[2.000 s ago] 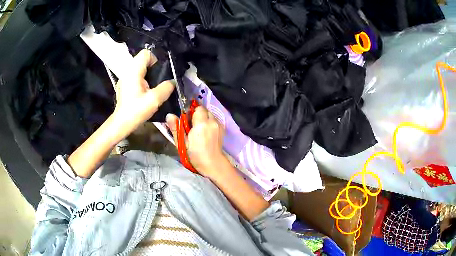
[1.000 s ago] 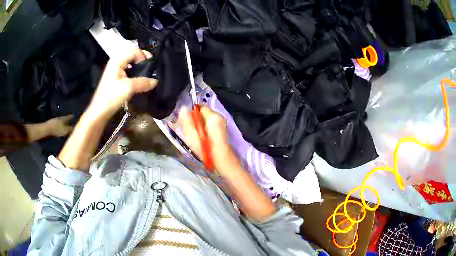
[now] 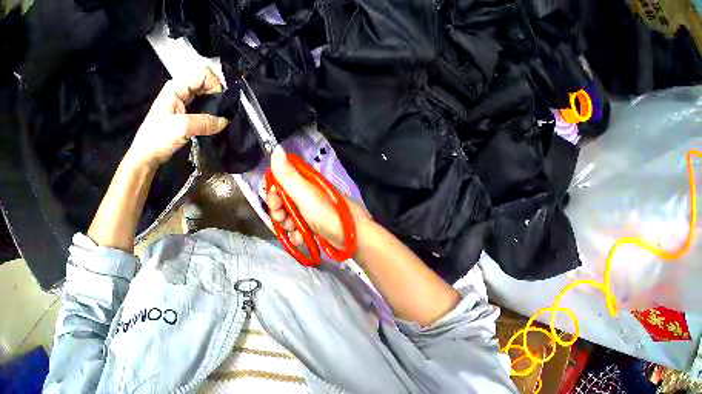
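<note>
My right hand [image 3: 312,204] holds scissors [image 3: 259,119] by their red-orange handles. The silver blades point up and left over the black cloth and look nearly closed. My left hand [image 3: 173,119] has thumb and forefinger at the left edge of a black fabric piece [image 3: 265,108] and appears to pinch it. The piece lies beside the blades. A large rumpled heap of black sewn pieces [image 3: 408,115] spreads up and to the right, with small light specks on it. Lilac patterned cloth [image 3: 335,165] shows below the heap.
A grey-rimmed bin [image 3: 46,223] with black pieces lies at the left. An orange ring [image 3: 580,106] sits at the heap's right side. An orange coiled cord [image 3: 608,281] crosses a translucent plastic bag [image 3: 646,177] with a red-and-gold packet [image 3: 662,323]. A brown carton [image 3: 531,350] is at the lower right.
The scissors have tilted leftward, and their handles now show spread apart. Another person's hand, seen at the left a second ago, is gone. The view has shifted slightly.
</note>
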